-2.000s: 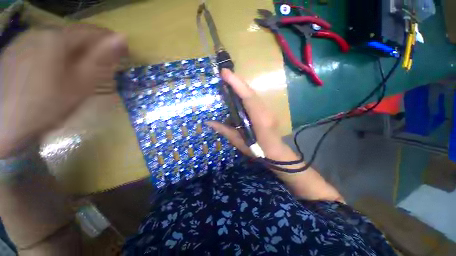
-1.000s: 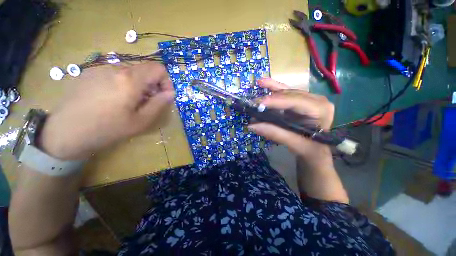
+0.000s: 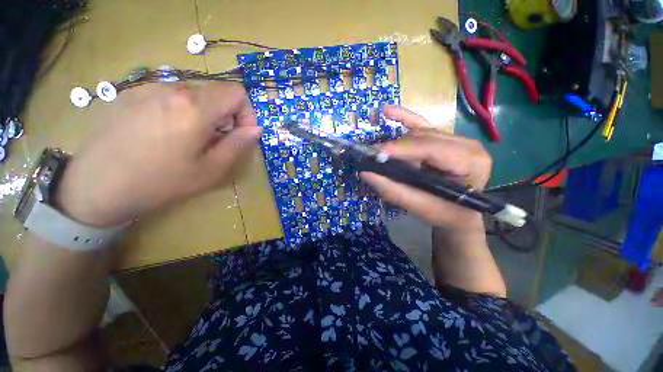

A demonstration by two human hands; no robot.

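Observation:
The blue PCB panel (image 3: 298,196) lies on the tan board in front of me. My right hand (image 3: 436,171) holds the black soldering iron (image 3: 422,176), its metal tip over the panel's left part. My left hand (image 3: 182,145) is at the panel's left edge with thumb and fingers pinched together; whether a wire is between them is too small to tell. White discs (image 3: 106,91) on dark lead wires lie beyond my left hand, their wires reaching onto the panel's upper rows. Another white disc (image 3: 196,43) lies above them.
Red-handled cutters (image 3: 472,87) and a second red-handled tool (image 3: 515,65) lie right of the board on the green top. A black box (image 3: 574,54) stands farther right. A black wire bundle (image 3: 29,51) lies at far left.
Since two seconds ago, my left hand has moved right to the panel edge, and the iron has swung to point left over the panel. Over the last second both hands have barely moved.

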